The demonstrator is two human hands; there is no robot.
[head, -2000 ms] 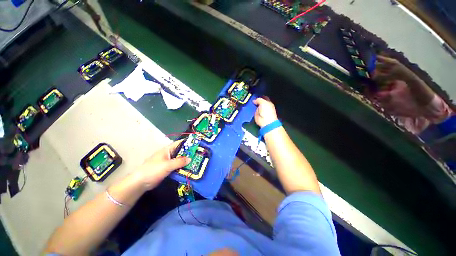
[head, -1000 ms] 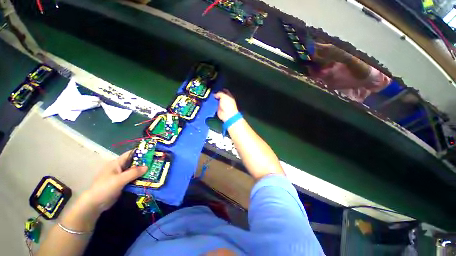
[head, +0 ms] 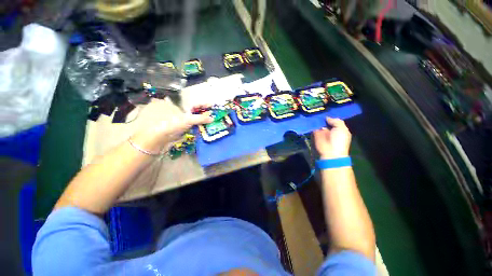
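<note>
A blue carrier tray point(head: 253, 139) lies across the picture's middle, above the bench's front edge, with a row of several black housings along its far side. Green boards show inside the housings. My left hand point(head: 175, 123) grips the tray's left end at the leftmost housing point(head: 216, 129); its fingers are partly hidden. A small circuit board point(head: 183, 146) with yellow parts hangs beside that housing. My right hand point(head: 332, 139), with a blue wristband, holds the tray's near edge at the right end. The picture is blurred.
A beige mat point(head: 108, 143) lies under my left arm. More housings point(head: 192, 68) stand at the back, near a clear plastic bag point(head: 100, 67). White scraps point(head: 264, 83) lie behind the tray. A green conveyor point(head: 394, 178) runs at the right. Blue bins point(head: 129, 229) are below left.
The view has swung left. The tray, held in both hands, has turned and moved from over the conveyor's edge to the bench's front edge by the mat. The plastic bag and blue bins have come into view.
</note>
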